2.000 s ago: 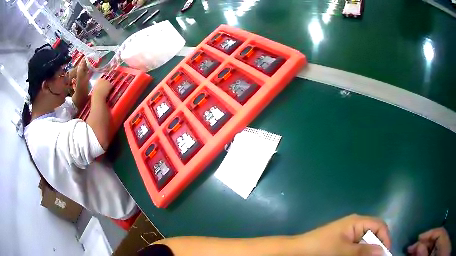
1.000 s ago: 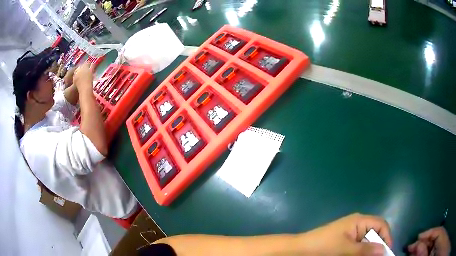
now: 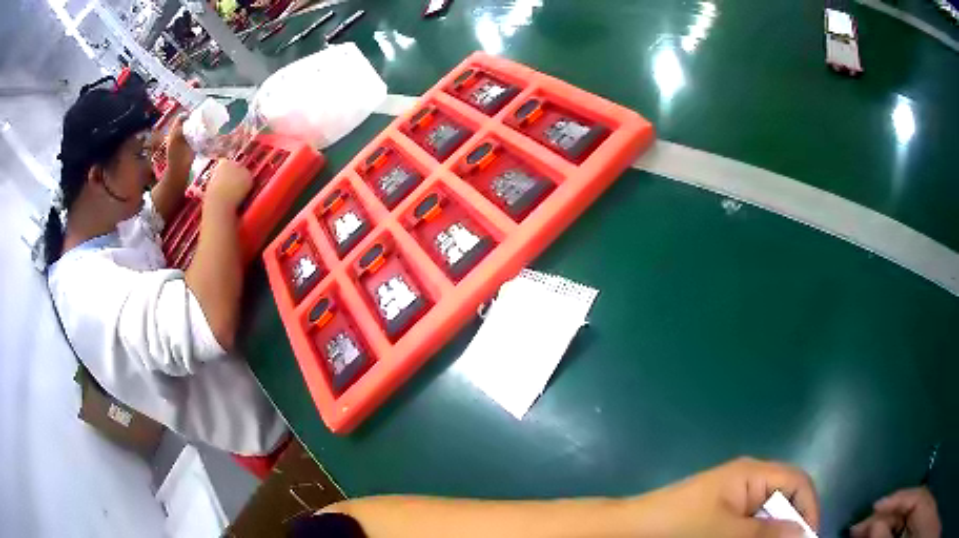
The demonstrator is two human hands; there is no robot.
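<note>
My left hand (image 3: 766,500) is at the bottom right, its forearm reaching in from the lower left. Its fingers pinch a small white label piece (image 3: 787,512), cut off by the bottom edge. My right hand (image 3: 902,517) is in the bottom right corner, partly cut off, fingers curled. A thin pointed tool, apparently tweezers (image 3: 933,459), shows just above it; the grip is hard to see. A coral-red foam tray (image 3: 514,244) holds dark red part-built phones (image 3: 452,240) in two rows of pockets. A white label sheet (image 3: 525,342) with small marks along one edge lies beside it.
A person in a white top (image 3: 147,326) sits at the left, hands over another red tray (image 3: 276,200). A white bag-like bundle (image 3: 321,97) lies behind. A pale stripe (image 3: 810,205) crosses the green bench. A small phone assembly (image 3: 841,42) lies top right.
The small phone assembly at the top has moved right. The other person's head and arms have shifted, and a white piece now shows at their hand. My hands have barely moved.
</note>
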